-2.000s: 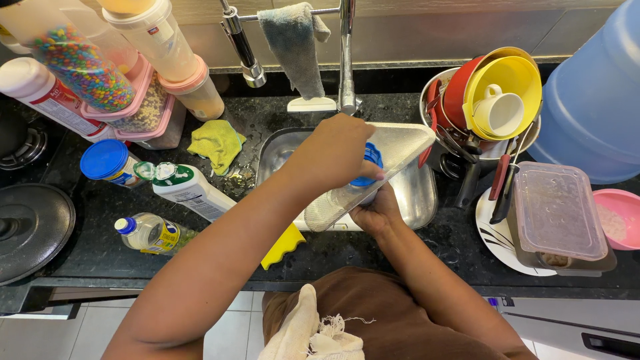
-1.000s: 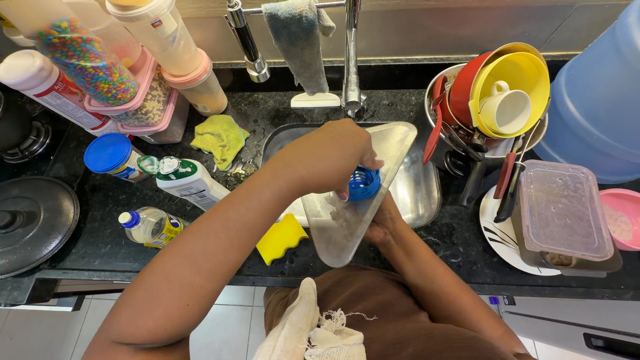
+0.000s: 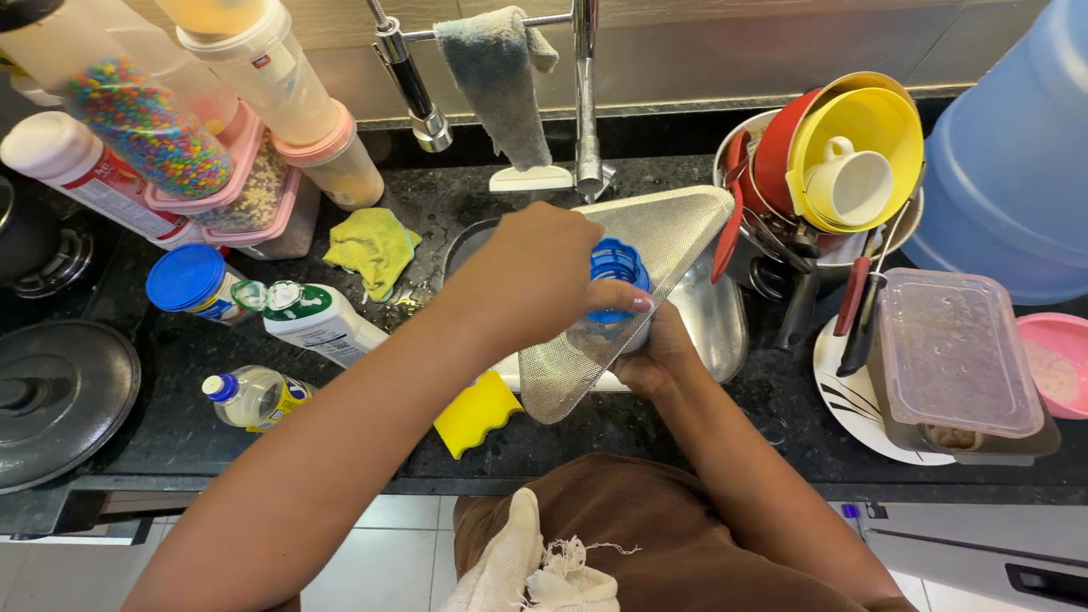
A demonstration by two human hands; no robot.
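A triangular metal mesh piece [image 3: 671, 217] is tilted over the stainless steel sink [image 3: 714, 314]. My left hand [image 3: 544, 276] grips a round blue plastic piece with a ridged rim [image 3: 619, 265] against the mesh, its thumb across the front. My right hand [image 3: 663, 353] is under the mesh, around a pale object there; most of its fingers and that object are hidden. A yellow sponge [image 3: 476, 414] lies at the sink's front edge, just below my left forearm. A yellow-green cloth [image 3: 371, 251] lies crumpled left of the sink.
At left stand a white bottle with green cap [image 3: 319, 319], a clear bottle [image 3: 255, 398], a blue-lidded tub [image 3: 191, 282] and stacked containers [image 3: 255, 191]. A faucet [image 3: 586, 127] rises behind the sink. Bowls and utensils [image 3: 858, 110], a lidded container [image 3: 960, 348] and a large blue jug [image 3: 1011, 161] stand right.
The mesh piece changes tilt between the frames, its lower corner dipping toward the counter's front edge and then rising. Both hands stay at it, my left hand on the blue piece.
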